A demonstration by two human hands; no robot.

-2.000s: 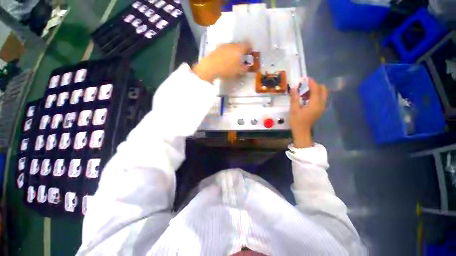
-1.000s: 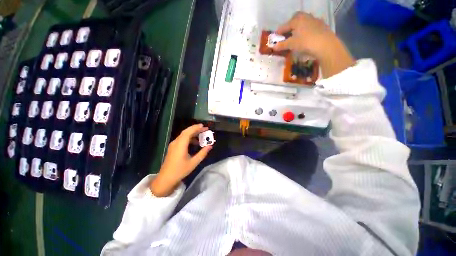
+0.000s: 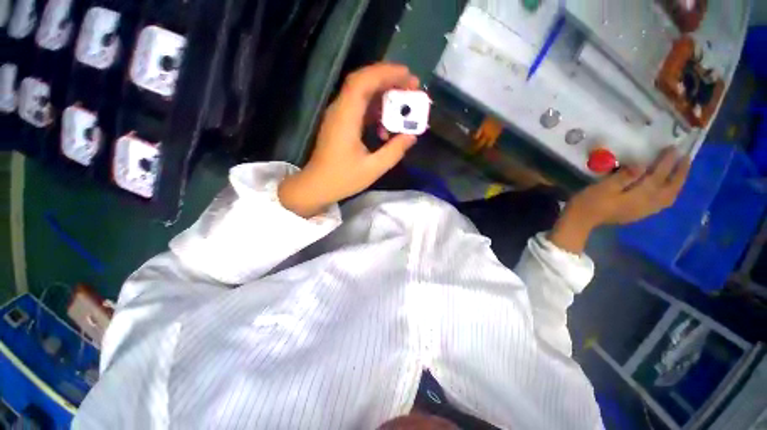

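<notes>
My left hand (image 3: 357,143) holds a white housing (image 3: 405,112) between thumb and fingers in front of my chest. The housing's round black hole and small dark rectangle face up. My right hand (image 3: 626,197) is at the front edge of the bench press (image 3: 505,80), beside the red emergency stop (image 3: 603,160). Its fingers are partly spread and no part shows in it. An orange-brown press fixture (image 3: 691,81) with dark details is at the right of the press bed. A second fixture (image 3: 683,12) is cut off by the top edge.
A black blister tray (image 3: 101,134) with white housings lies at the left. Two round start buttons (image 3: 551,117) are left of the emergency stop. A blue pen-like line (image 3: 547,46) lies on the base plate. A blue bin (image 3: 715,222) stands at the right, a blue box (image 3: 34,378) at lower left.
The view has shifted left and closer. My left hand has raised the white housing. My right hand has left the fixtures and moved to the press's front edge.
</notes>
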